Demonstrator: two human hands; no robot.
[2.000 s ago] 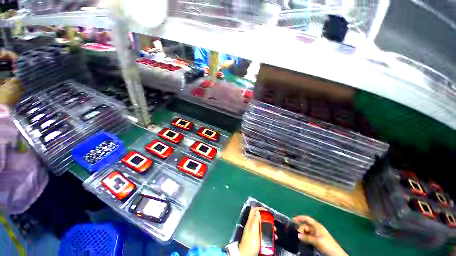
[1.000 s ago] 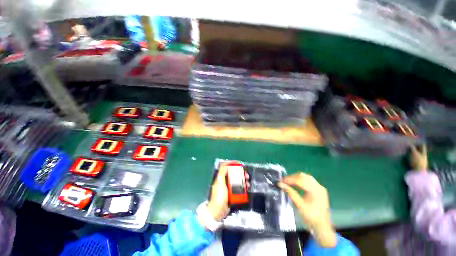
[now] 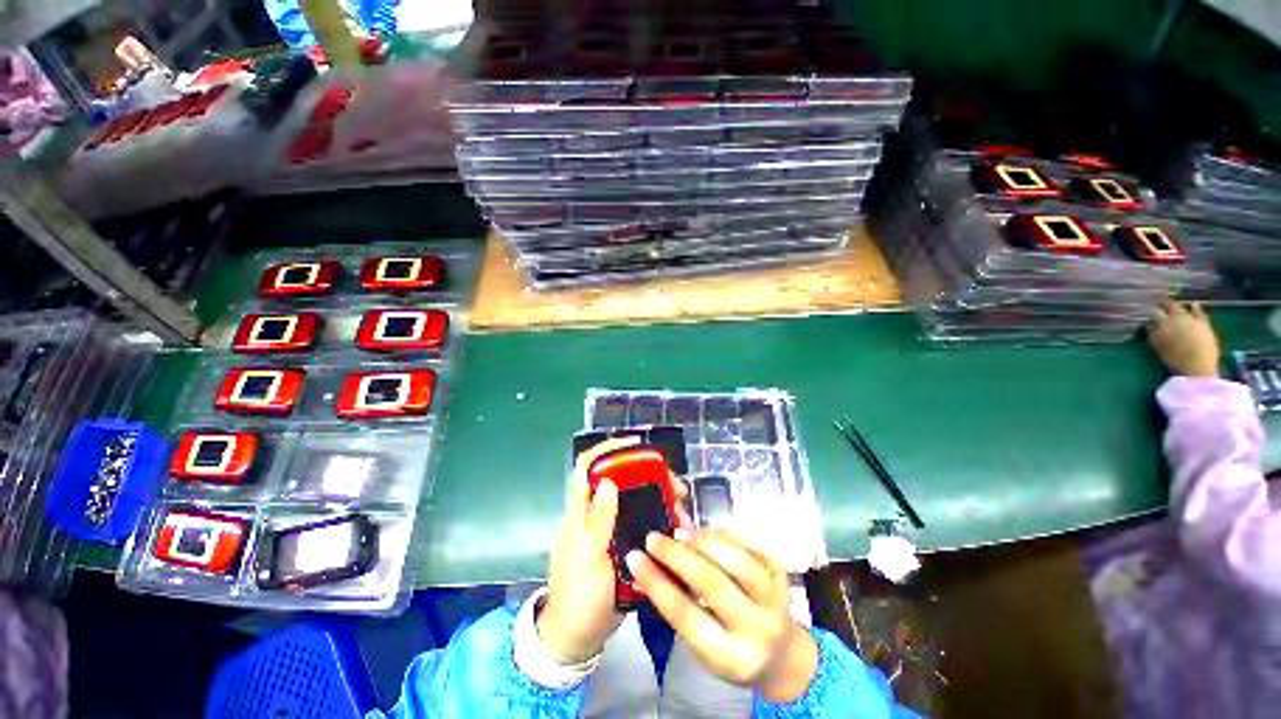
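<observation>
My left hand [image 3: 569, 583] is closed around a red phone unit [image 3: 631, 471] near the bench's front edge. The unit's red face is up and a dark window covers its middle. My right hand [image 3: 731, 604] has its fingertips on the lower part of the dark window; whether anything is pinched there cannot be told. The lens tray [image 3: 801, 492] lies just behind the hands, with black rectangles in its compartments, partly hidden by the hands. The phone blister tray [image 3: 408, 492] at left holds several red units with pale-framed windows and one black-side-up unit [image 3: 318, 551].
Tweezers [image 3: 881, 475] and a crumpled film clump [image 3: 892, 555] lie right of the lens tray. Stacked blister trays [image 3: 674, 183] stand at the rear on a wooden board [image 3: 703, 298]. Another stack [image 3: 1033, 295] is at right, near a co-worker's hand [image 3: 1184, 341]. A blue parts basket [image 3: 106, 478] is at left.
My right hand has moved left from over the lens tray onto the phone unit's window. My left hand still holds the unit. The view has turned right and down, showing the tweezers and film clump.
</observation>
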